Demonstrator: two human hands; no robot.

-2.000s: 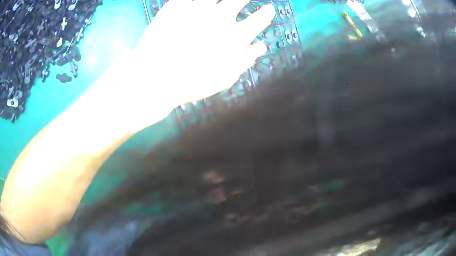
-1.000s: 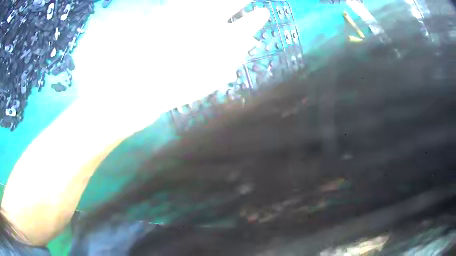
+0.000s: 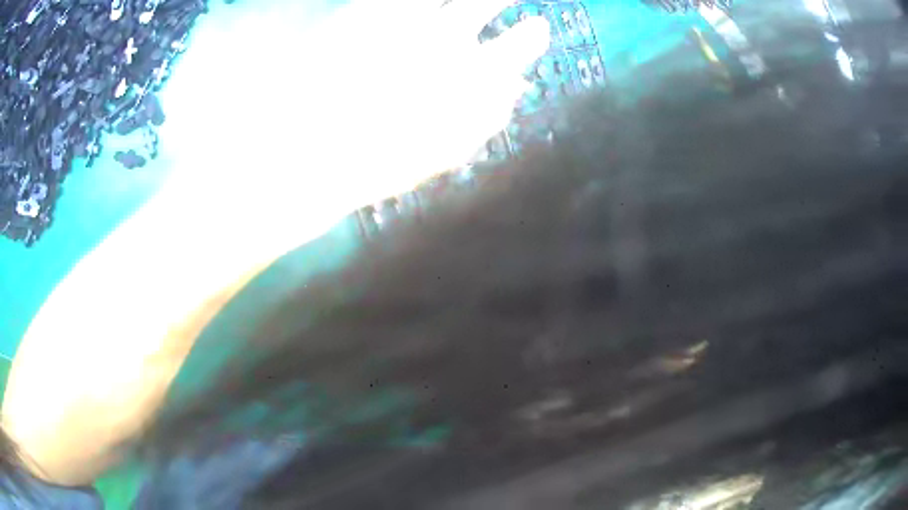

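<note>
My left hand (image 3: 398, 90) is so overexposed that most of its fingers merge into white. Its forearm comes in from the lower left. The hand lies over a black moulded sprue frame (image 3: 575, 45) full of small parts and appears to hold it. The frame's cells show past the fingertips on the right and in a strip below the hand. A dark blur hides its lower right portion. My right hand is not in view, and no nippers can be made out.
A heap of small black parts (image 3: 60, 90) lies at the upper left on the green work surface (image 3: 75, 234). A thin yellow piece (image 3: 711, 45) lies at the upper right. A large dark blur (image 3: 647, 259) covers the right and lower middle.
The dark blur covers more of the frame's lower right and of the yellow pieces. The left hand has become more washed out than two seconds ago and stays over the frame.
</note>
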